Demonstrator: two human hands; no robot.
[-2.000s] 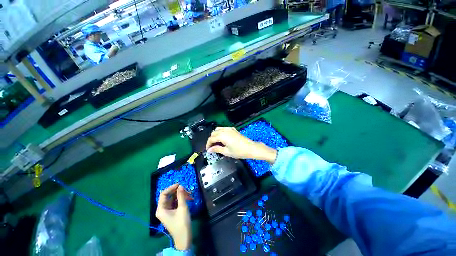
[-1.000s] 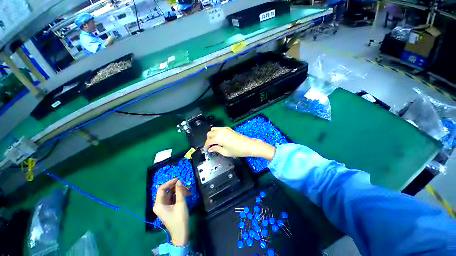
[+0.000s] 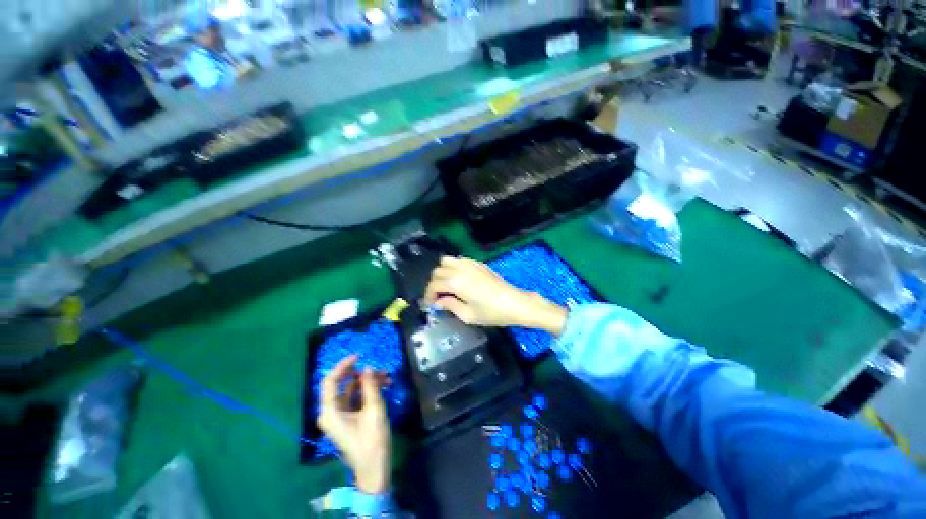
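Note:
The metal fixture, a black base with silvery blocks and screws, stands between two black trays of blue disc components, the left tray and the right tray. My right hand is at the fixture's far end, fingertips pinched; a small blue spot shows beneath them, its leads hidden. My left hand is above the left tray, thumb and forefinger apart, with nothing visible between them. The front tray holds scattered blue discs with long thin leads. The picture is blurred.
A deep black bin of small brownish-grey parts stands behind the fixture. A clear bag with blue parts lies right of it. A blue cord and plastic bags lie left. A raised shelf with black bins runs behind.
My left thumb and forefinger have spread apart. My right hand stays at the fixture's far end. The view has shifted slightly and blurred.

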